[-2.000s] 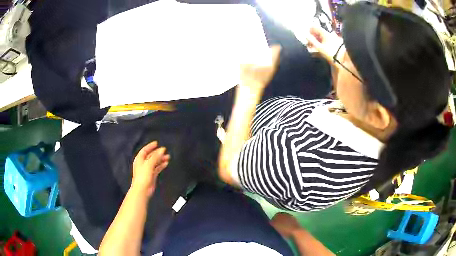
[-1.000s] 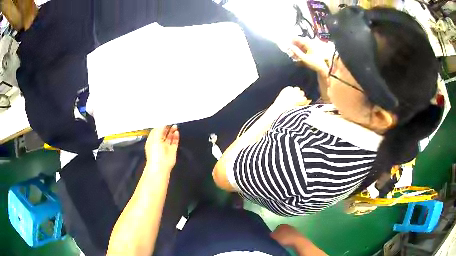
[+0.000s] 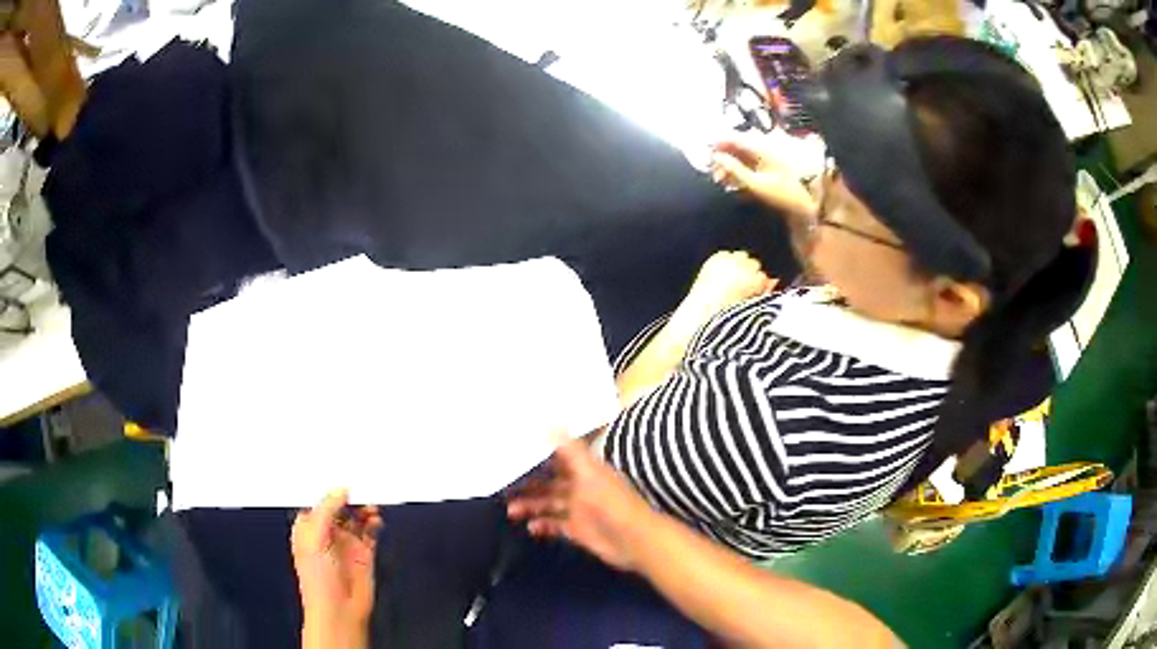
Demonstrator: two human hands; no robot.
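Note:
A large white paper pattern (image 3: 393, 380) lies over dark fabric in front of me, blank side showing. My left hand (image 3: 338, 558) is at its lower edge, with a fingertip over the rim, and grips it there. My right hand (image 3: 577, 507) is at its lower right corner, with the fingers apart; whether it touches the paper is hard to tell. Dark fabric (image 3: 431, 152) spreads over the table beyond the pattern and hangs on my side.
A person in a striped shirt (image 3: 787, 406) leans in close at the right, one hand on the dark fabric. A phone (image 3: 780, 83) lies behind. Blue stools stand at lower left (image 3: 108, 583) and lower right (image 3: 1072, 539). Another person's hand (image 3: 38, 76) is at top left.
The pattern has come towards me, uncovering the dark fabric behind it. My left hand has moved to its lower edge. My right hand has come up from below to its right corner.

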